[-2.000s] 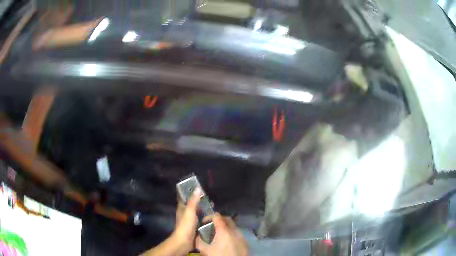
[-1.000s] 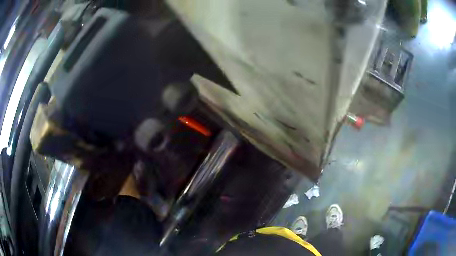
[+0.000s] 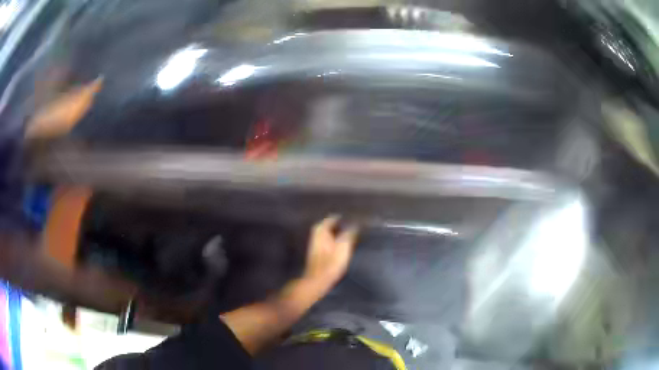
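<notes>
My left hand (image 3: 332, 249) is bare and blurred, reaching up from the lower left, below a long shiny metal bar (image 3: 311, 171) of the machine. Its thumb and a finger point upward. A small dark patch shows at the fingertips; I cannot tell whether it is a held thing. The dark machine interior (image 3: 405, 267) lies around the hand. My right hand is not clearly in view. The metal mould core insert cannot be made out.
A blurred hand-like shape (image 3: 65, 108) with dark cloth is at the upper left; whose it is, I cannot tell. An orange frame part (image 3: 66, 227) stands at the left. A pale, shiny panel (image 3: 535, 267) is at the right. White scraps (image 3: 415, 347) lie near the bottom.
Two seconds ago both hands held the metal insert at the lower middle. One second ago the view was turned to the machine side and floor. Now it faces the machine again, with my left arm extended.
</notes>
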